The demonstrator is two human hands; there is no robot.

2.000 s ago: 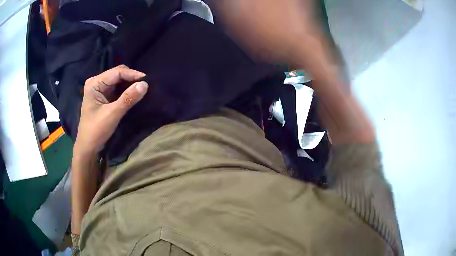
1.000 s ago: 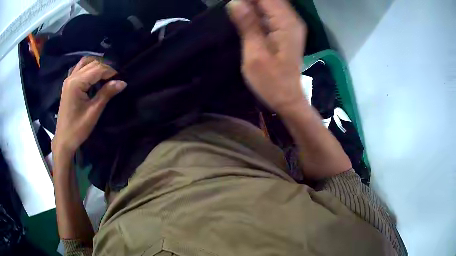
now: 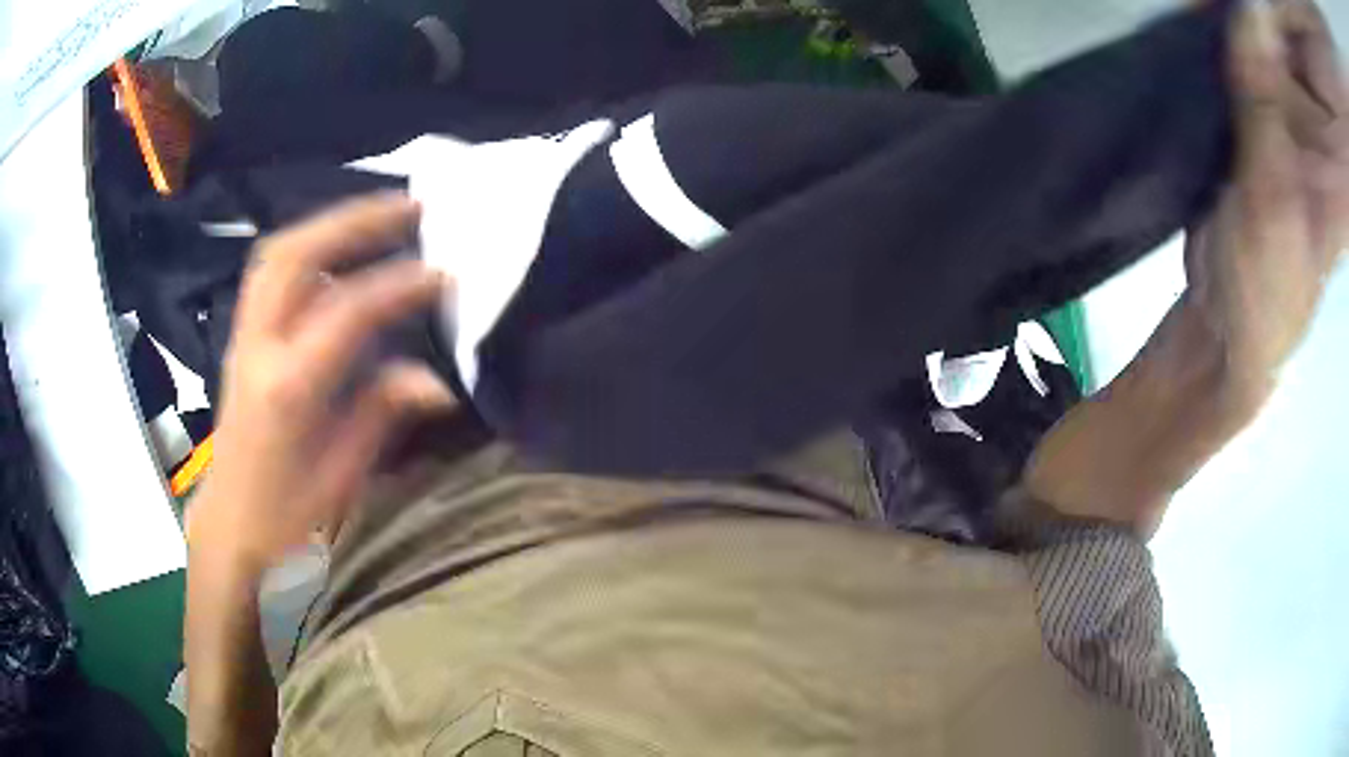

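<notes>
A large dark cloth garment piece (image 3: 829, 296) lies over my lap and stretches up to the right. My right hand (image 3: 1272, 192) grips its far end at the upper right, near the picture's edge. My left hand (image 3: 333, 355) is blurred, with its fingers apart, beside the cloth's left end. I see no cloth held in it. A white piece (image 3: 481, 222) lies on the dark cloth right of my left hand. A curved white strip (image 3: 663, 185) lies across the dark cloth near the middle.
A green bin (image 3: 1068, 343) at the right holds dark and white pieces. More dark cloth (image 3: 340, 74) is heaped at the upper left, beside an orange item (image 3: 145, 130). A white table edge (image 3: 67, 370) runs down the left. A pale surface (image 3: 1258, 592) lies at the right.
My right hand has moved far right and up, drawing the dark cloth out with it. My left hand has come away from the cloth and opened. The white piece has come into view.
</notes>
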